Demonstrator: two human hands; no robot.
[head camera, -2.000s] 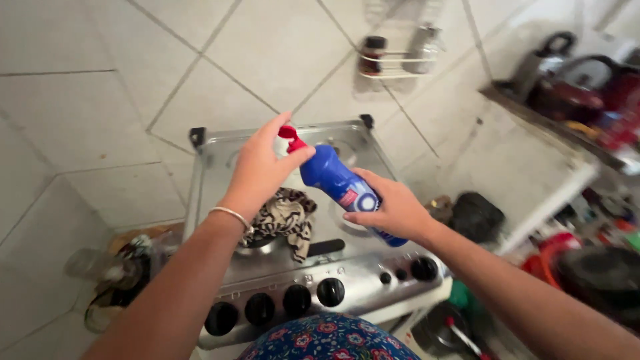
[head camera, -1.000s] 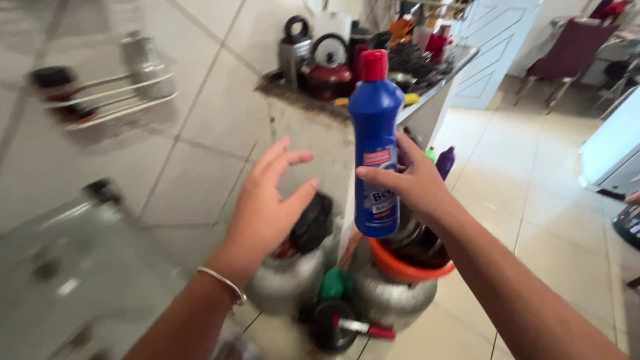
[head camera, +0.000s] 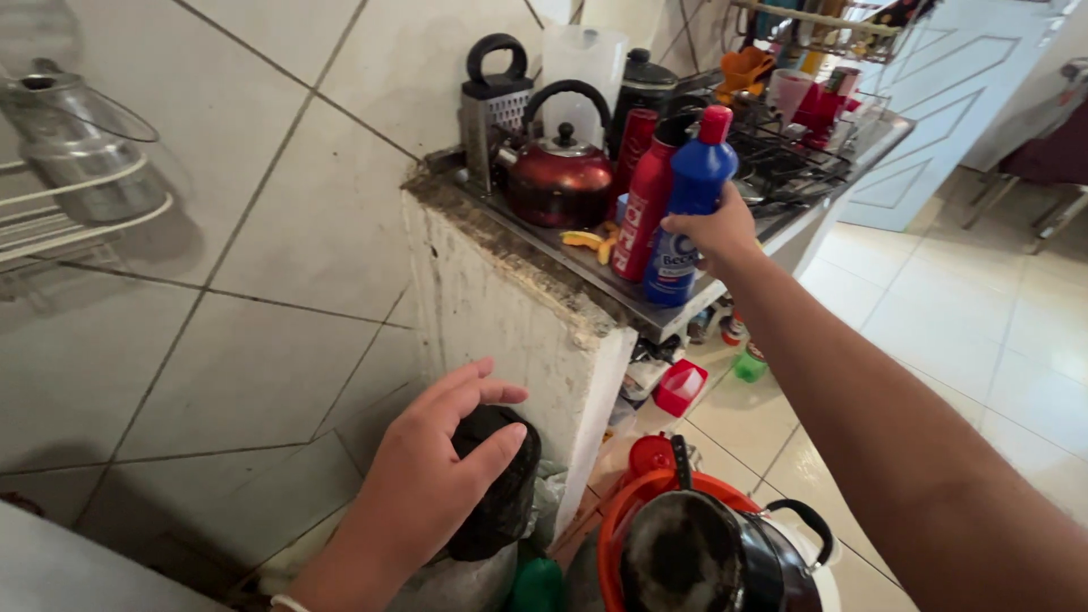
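Note:
My right hand grips the middle of a blue plastic cleaner bottle with a closed red cap. The bottle stands upright at the near corner of the metal countertop; whether its base rests there fully is hard to tell. Directly beside it is a red bottle, and a dark red kettle sits further left. My left hand is empty, fingers apart, in the air in front of the counter's white side wall, lower in the view.
A box grater and a clear plastic pitcher stand by the tiled wall. Yellow peels lie near the kettle. Below, an orange basin holds dark pots. A wire rack with a metal milk can hangs left.
Two seconds ago both hands were at the blue bottle over the stove, its cap flipped up. The cap is now closed, and my right hand has carried the bottle to the counter. The view has swung right.

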